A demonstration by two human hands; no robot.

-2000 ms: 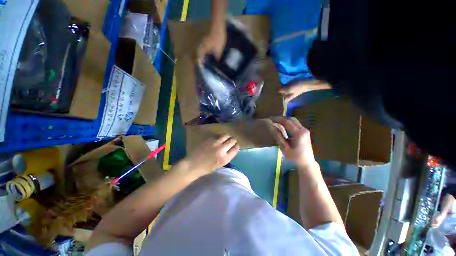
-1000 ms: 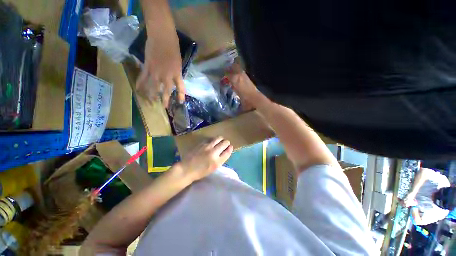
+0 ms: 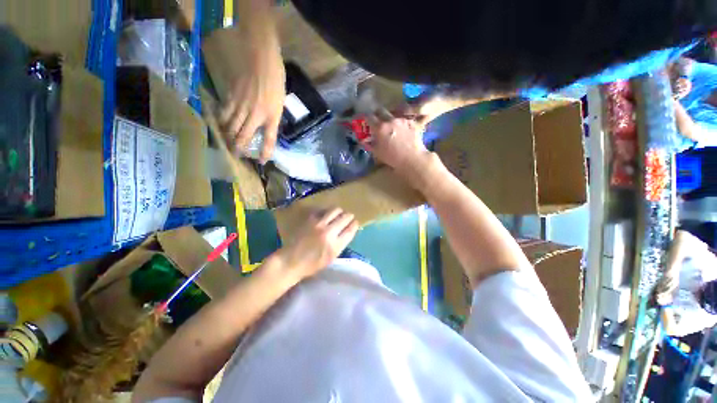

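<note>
An open brown carton (image 3: 350, 197) is in front of me, tilted, with black and clear bagged parts (image 3: 350, 153) inside. A black item with a white label (image 3: 303, 110) lies among them. My left hand (image 3: 321, 240) holds the carton's near flap, fingers over it, thumb hidden. My right hand (image 3: 401, 146) reaches into the carton's right side, its fingers at a red item (image 3: 362, 130) in clear plastic. Whether they grip it is not clear. Another person's hand (image 3: 255, 106) is at the carton's far left side.
Blue rack (image 3: 47, 248) with cartons and a written label sheet (image 3: 144, 181) at left. Below it, a carton (image 3: 208, 268) with green contents, a red-tipped rod (image 3: 222, 246) and a brown duster (image 3: 110, 354). Open cartons (image 3: 503, 161) at right. A person in black (image 3: 487, 39) leans in; others sit beyond.
My right hand has left the near flap and moved into the carton. The carton has shifted left since the first frame. The other person's raised plastic bag is no longer seen held up.
</note>
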